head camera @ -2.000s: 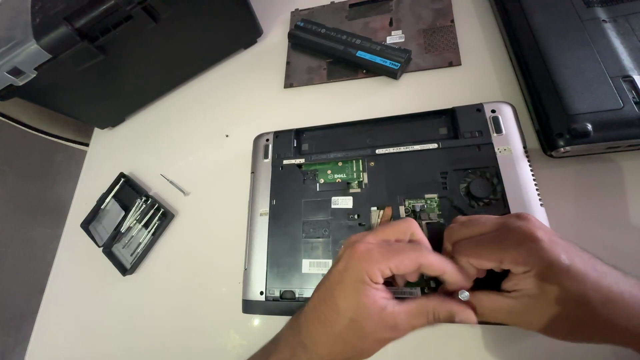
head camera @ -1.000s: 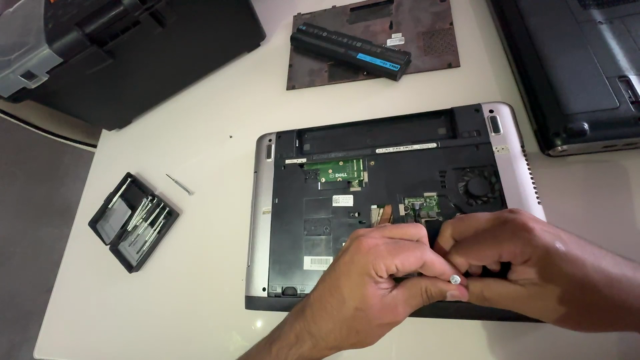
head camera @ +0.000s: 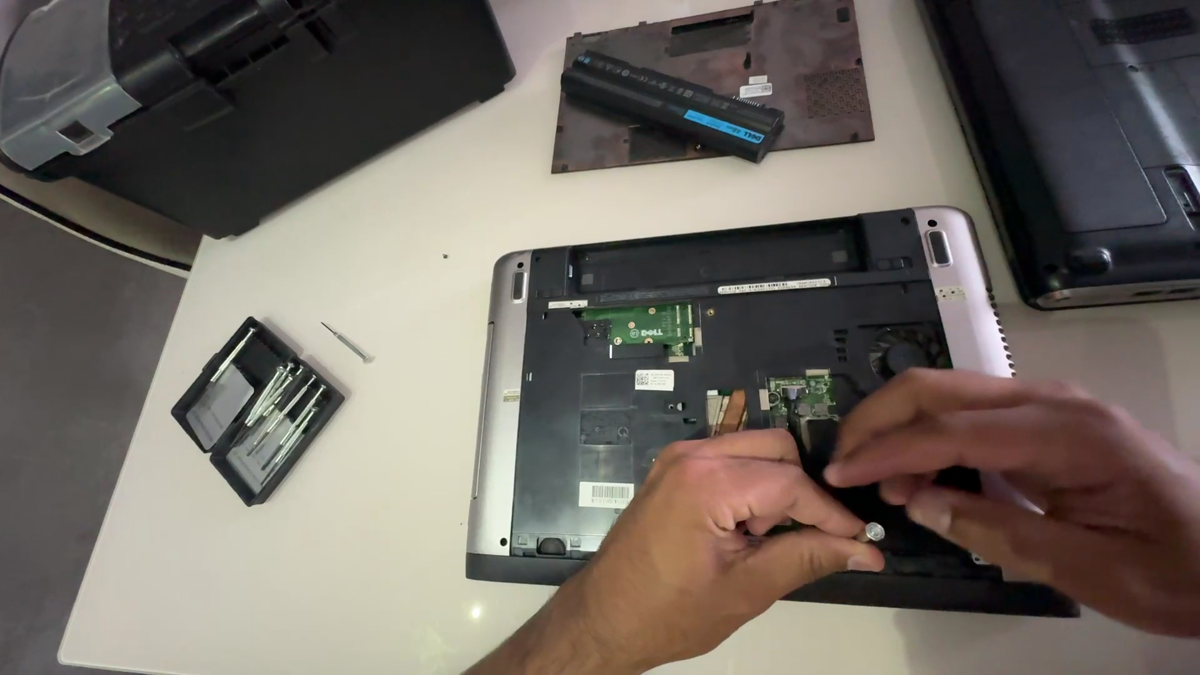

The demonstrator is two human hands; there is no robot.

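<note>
A Dell laptop [head camera: 609, 394] lies bottom side up, its base cover off, with a green board, copper heat pipe and fan [head camera: 902, 352] showing. Over its front part, my left hand [head camera: 741, 534] pinches a small metal screwdriver [head camera: 875, 532] between thumb and forefinger; only the round end of the handle shows, and its tip is hidden. Just right of it is my right hand [head camera: 1022, 478], fingers apart and slightly blurred, with nothing visible in it. A fingertip of it is above the laptop near the black part below the small green board [head camera: 806, 389].
An open black case of precision screwdrivers [head camera: 258, 412] lies at the left, one more screwdriver [head camera: 347, 341] beside it. Behind the laptop, a black battery [head camera: 670, 105] rests on the base cover [head camera: 816, 56]. A black toolbox [head camera: 309, 112] stands back left, another laptop [head camera: 1078, 141] back right.
My right hand has come away from the screwdriver, and its fingers have spread. My left hand still holds the screwdriver over the laptop's front part.
</note>
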